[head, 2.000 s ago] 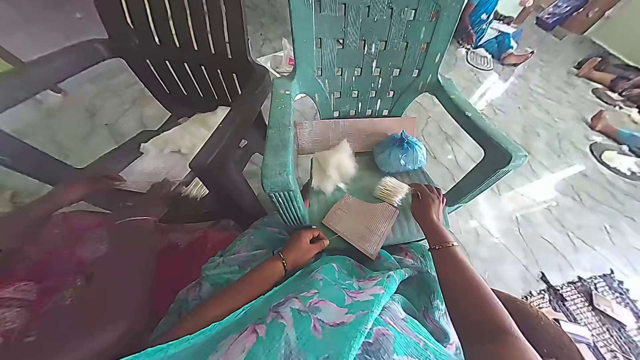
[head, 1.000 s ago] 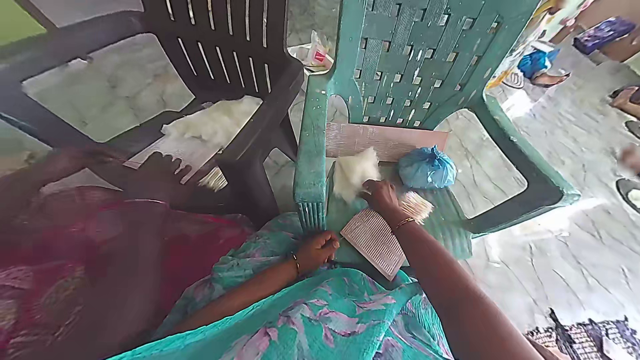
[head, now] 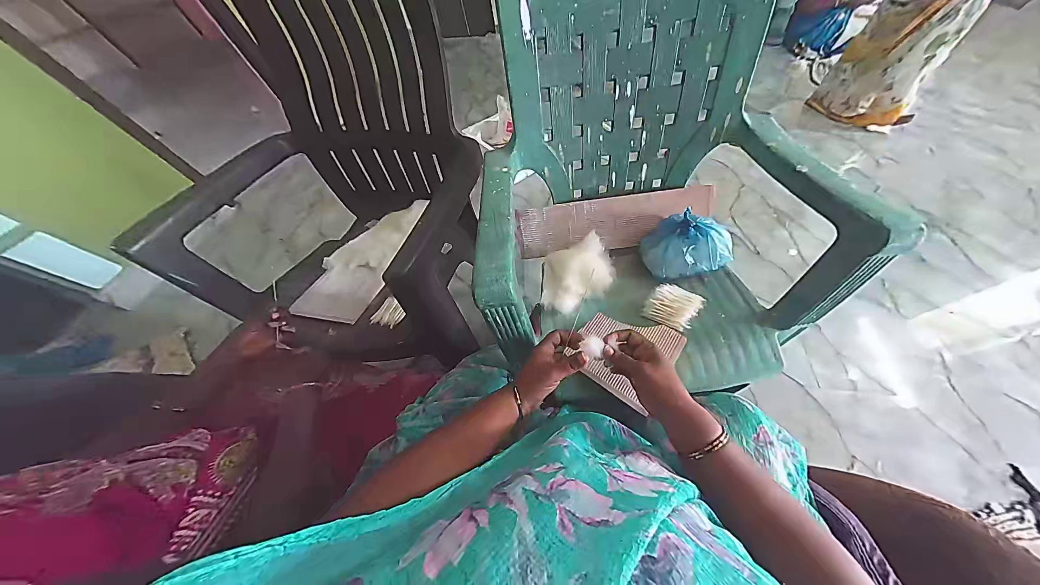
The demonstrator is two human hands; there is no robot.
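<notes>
A small tuft of white cotton is pinched between the fingertips of my left hand and my right hand. A thin stick rises from my left fingers. Beneath both hands lies a ridged cardboard piece at the green chair seat's front edge. Beyond them sit a larger mass of cotton, a bundle of thin white wicks or sticks and a tied blue plastic bag. A second ribbed strip lies against the backrest.
The green plastic chair has raised armrests on both sides. At left, a co-worker's hand holds a thin stick by a dark chair bearing cotton on a board. Patterned cloth of another person shows at the upper right.
My right hand has moved from the cotton mass back toward my left hand, and a small tuft is now between them. My left hand has risen over the cardboard. The view has shifted.
</notes>
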